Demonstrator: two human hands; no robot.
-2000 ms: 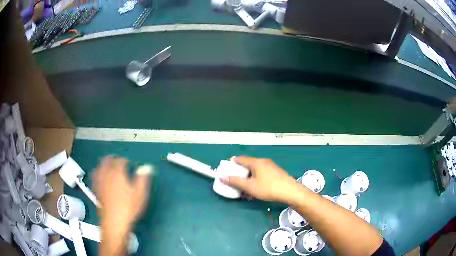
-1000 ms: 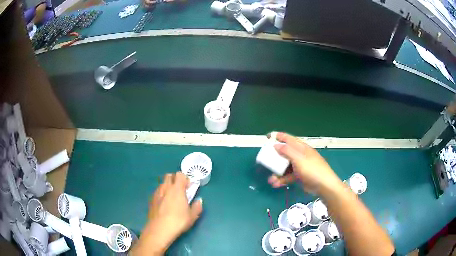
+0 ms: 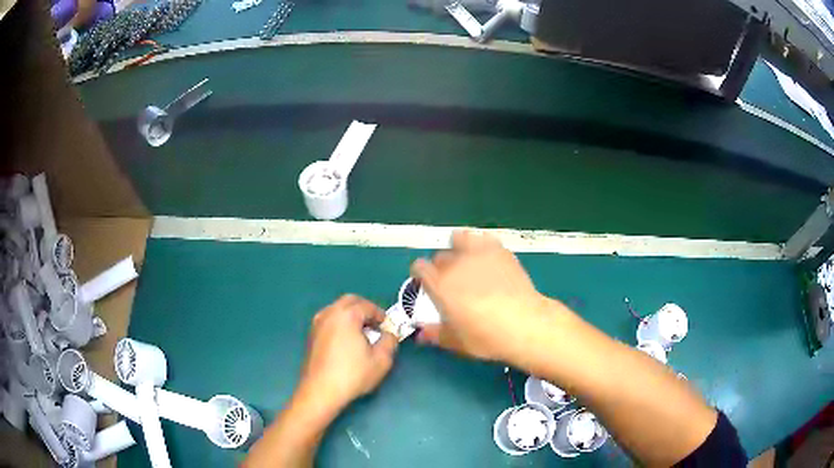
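A white fan housing [image 3: 411, 298] is between my hands over the green bench, its slotted grille partly showing. My left hand [image 3: 349, 349] grips the housing's handle. My right hand [image 3: 480, 297] is curled over the round head, at its right side; the motor unit it held is mostly hidden by the fingers. Several white motor units [image 3: 529, 428] with thin wires stand at the lower right, some covered by my right forearm. Two joined fan heads lie on the dark green conveyor belt, one near the middle [image 3: 326, 194] and one farther left [image 3: 156, 126].
A brown cardboard box [image 3: 114, 247] heaped with white housings is at the left. Loose housings [image 3: 235, 422] lie beside it on the bench. A pale strip [image 3: 302, 230] edges the belt. Beyond it are a dark metal box [image 3: 640, 41], dark small parts [image 3: 128, 37] and a person's purple sleeve [image 3: 91, 13].
My right hand has brought the motor unit left to the housing head, and my left hand has moved right with the housing. The fan heads on the belt have shifted left.
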